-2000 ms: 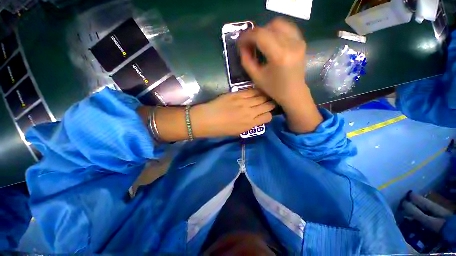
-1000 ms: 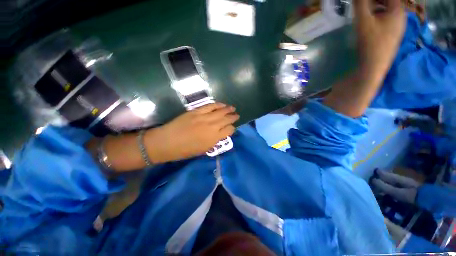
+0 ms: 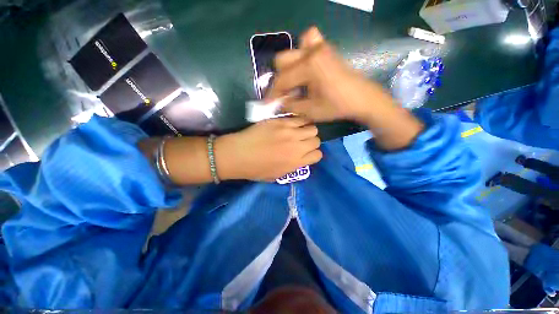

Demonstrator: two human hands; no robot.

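An open flip phone (image 3: 271,48) lies on the dark green mat, its black screen half away from me and its white keypad end near my smock. My left hand (image 3: 269,149) lies over the keypad half and holds it down, hiding most of the keys. My right hand (image 3: 325,86) is blurred above the lower part of the screen. A small white wipe (image 3: 263,110) is at its fingertips, beside the phone's hinge area. The right fingers hide part of the screen.
Black films (image 3: 140,87) on a glossy backing lie at left. A clear and blue heap (image 3: 417,78), a white stick (image 3: 427,35) and a small carton (image 3: 464,15) are at right. A neighbour's blue sleeve (image 3: 512,116) is at the right edge.
My right hand has come back from the upper right to the phone, now with a white wipe at its fingers. My left hand stays on the keypad. The camera view has shifted.
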